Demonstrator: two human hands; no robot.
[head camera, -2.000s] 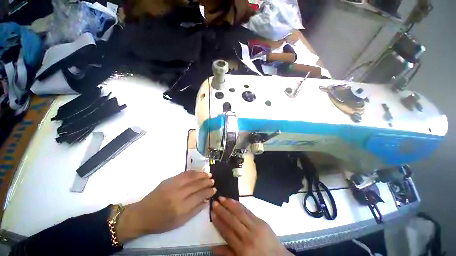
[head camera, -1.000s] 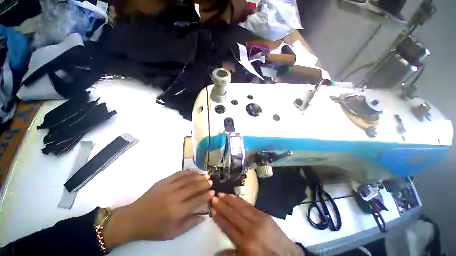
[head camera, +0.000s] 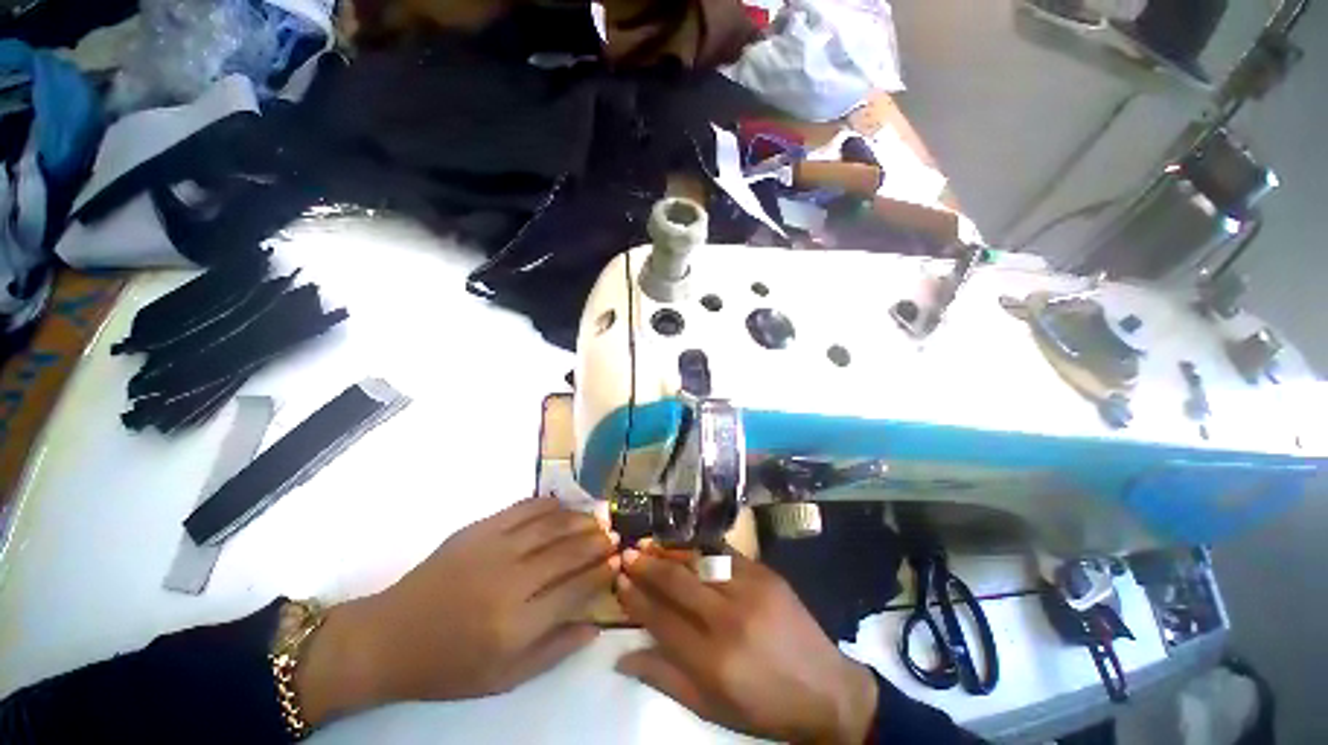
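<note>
A small black fabric piece (head camera: 632, 515) lies under the needle area of the white and blue sewing machine (head camera: 932, 437); most of it is hidden by my fingers and the machine head. My left hand (head camera: 473, 604) lies flat, its fingertips on the fabric at the left of the presser foot. My right hand (head camera: 736, 633) presses at the right, its fingertips close to the left ones, just in front of the needle. The presser foot and needle are too small and covered to make out.
A stack of black-and-grey strips (head camera: 284, 469) lies left of my left hand, with a fanned bundle of black strips (head camera: 219, 335) behind it. Sewn black pieces (head camera: 842, 560) and scissors (head camera: 950, 623) lie right of my right hand. Black fabric (head camera: 452, 138) is heaped behind the table.
The black piece has moved away from me under the machine head, so less of it shows. My right hand has moved forward and closer to the needle. The view has shifted.
</note>
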